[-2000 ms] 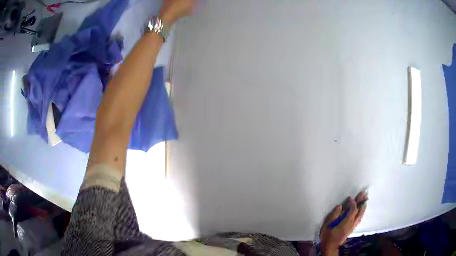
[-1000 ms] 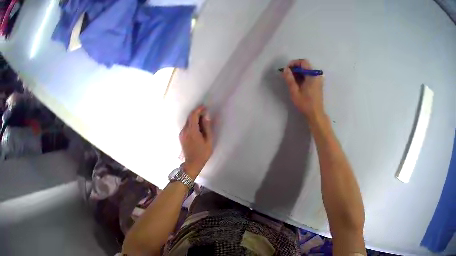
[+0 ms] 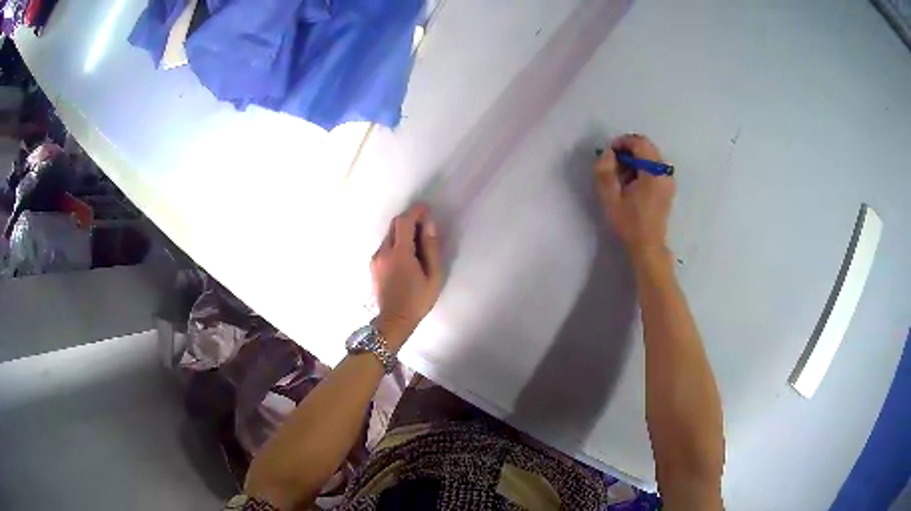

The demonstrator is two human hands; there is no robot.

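My left hand [image 3: 408, 261], with a watch on the wrist, rests with bent fingers at the near end of a long, see-through pinkish ruler [image 3: 529, 105]. Whether its fingers grip the ruler's end is hidden. The ruler lies slanted across the pale pattern paper [image 3: 489, 309], running up to the top edge. My right hand [image 3: 634, 195] holds a dark blue pen [image 3: 646, 165] to the right of the ruler. The pen's tip points left, close to the paper; I cannot tell if it touches. A few small marks show on the paper.
Crumpled blue cloth [image 3: 300, 60] lies at the upper left with a cream piece partly under it. An off-white bar weight [image 3: 841, 299] lies at the right. A blue panel [image 3: 884, 439] is at the lower right edge. Fabric scraps [image 3: 250, 369] are heaped below the table's curved near edge.
Since two seconds ago, both hands have come to the middle and the ruler now shows on the paper. Over the last second, the view has shifted slightly and the hands keep nearly the same pose.
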